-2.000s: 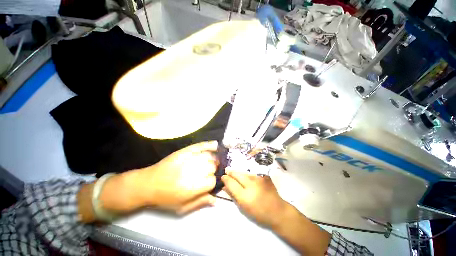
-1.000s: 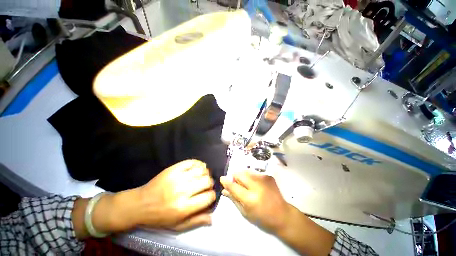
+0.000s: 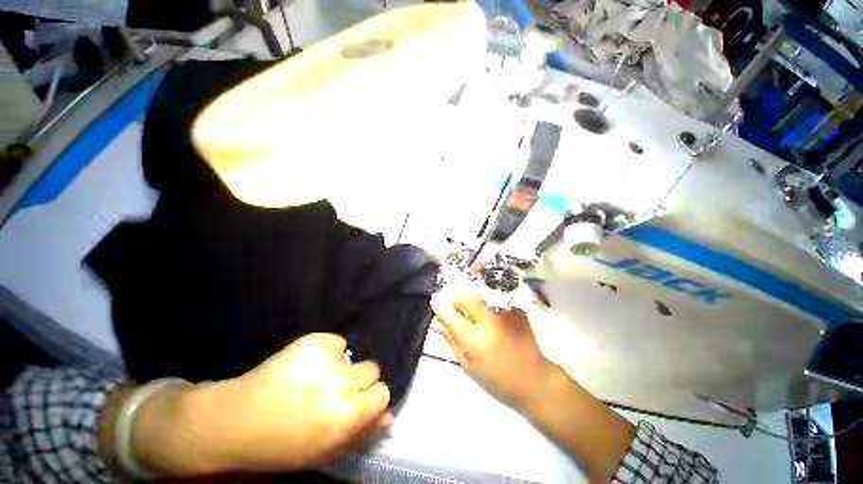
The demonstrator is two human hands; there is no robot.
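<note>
The black garment piece (image 3: 255,284) lies over the left part of the table, its right edge running under the presser foot (image 3: 456,260) of the white sewing machine (image 3: 606,331). My left hand (image 3: 317,397) is closed on the cloth near the table's front edge, left of the foot. My right hand (image 3: 492,345) is just in front of the foot, fingertips at the cloth edge; whether they pinch the cloth is hard to tell in the glare. The needle is lost in the bright light.
A large pale yellow rounded lamp or guard (image 3: 331,113) hides part of the cloth. The white machine table (image 3: 57,246) has a blue strip at left. Light crumpled cloth (image 3: 662,57) lies behind the machine. Metal thread guides stand on the machine head.
My left hand has moved left and nearer to me, away from the foot. The cloth has shifted and spread towards the front, with new folds by the foot. My right hand stays near the foot, slightly higher.
</note>
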